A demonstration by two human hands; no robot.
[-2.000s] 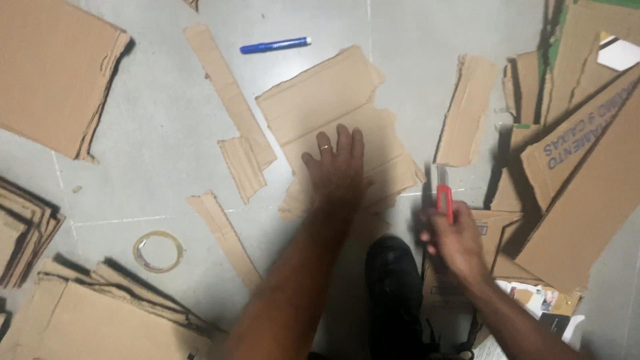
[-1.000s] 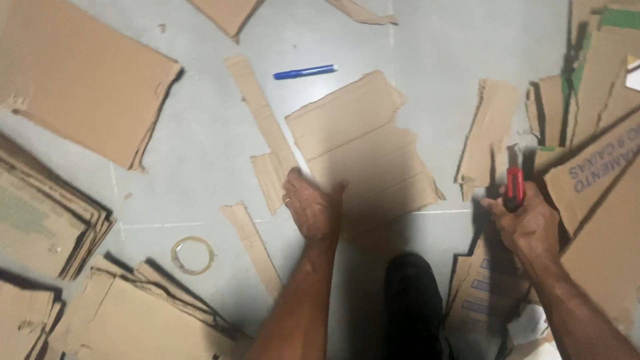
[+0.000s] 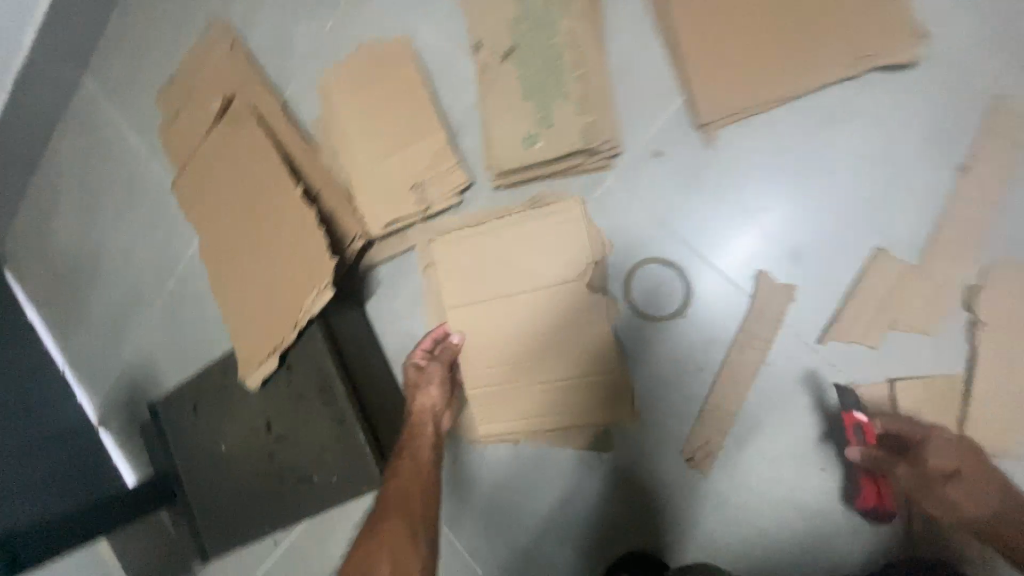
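My left hand (image 3: 434, 380) grips the left edge of a creased cardboard sheet (image 3: 528, 328), thumb on top, above another cardboard piece at the view's middle. At the lower right, my right hand (image 3: 920, 464) holds a red and black utility knife (image 3: 864, 464), its dark tip pointing up and left. Between the hands lie a roll of tape (image 3: 657, 289) and a narrow cardboard strip (image 3: 740, 372) on the grey tiled floor.
Cardboard stacks lie at the left (image 3: 248, 232), upper left (image 3: 392, 136), top middle (image 3: 544, 88) and upper right (image 3: 792, 56). A dark flat-topped object (image 3: 272, 448) stands at the lower left. Loose cardboard offcuts (image 3: 968, 208) lie at the right. My shoe tips show at the bottom edge.
The view has swung far to the left. My left hand, one second ago at the edge of the cardboard among the strips, now holds a sheet left of the tape roll. The knife remains in my right hand.
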